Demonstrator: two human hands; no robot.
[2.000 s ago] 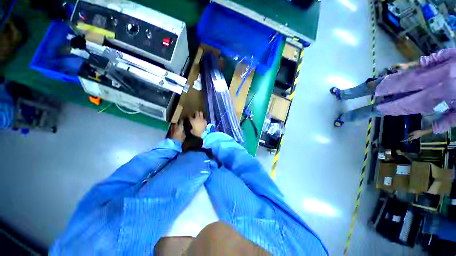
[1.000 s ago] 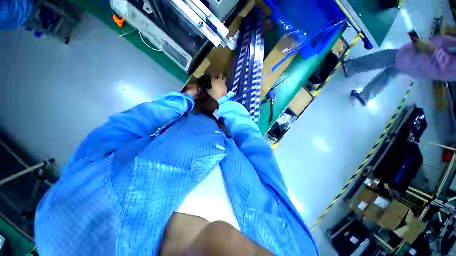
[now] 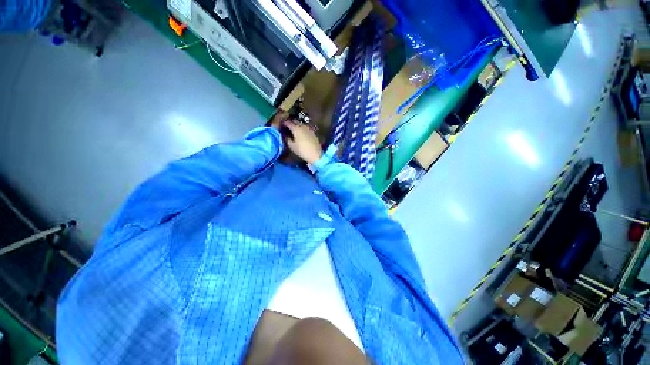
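Note:
My right hand [image 3: 304, 142] is at the near end of the cardboard carton [image 3: 318, 89], its fingers bent inward beside small dark and shiny pieces [image 3: 303, 116]. My left hand [image 3: 279, 120] is mostly hidden by its sleeve and lies close against the right. Whether either hand grips a piece is too small to tell. A bundle of long component tubes [image 3: 360, 107] with a repeating light pattern lies just right of my right hand, running away from me.
The machine [image 3: 246, 68] with silver rails [image 3: 298, 32] stands at the upper left. A blue bin [image 3: 445, 36] and clear plastic are behind the tubes. A brown cardboard strip [image 3: 399, 96] and a dark-handled tool [image 3: 390, 153] lie right of the tubes on the green mat.
My right hand's fingers have drawn in toward the left hand from a spread pose. Small shiny pieces now show beyond the fingers. The person in pink has left the view.

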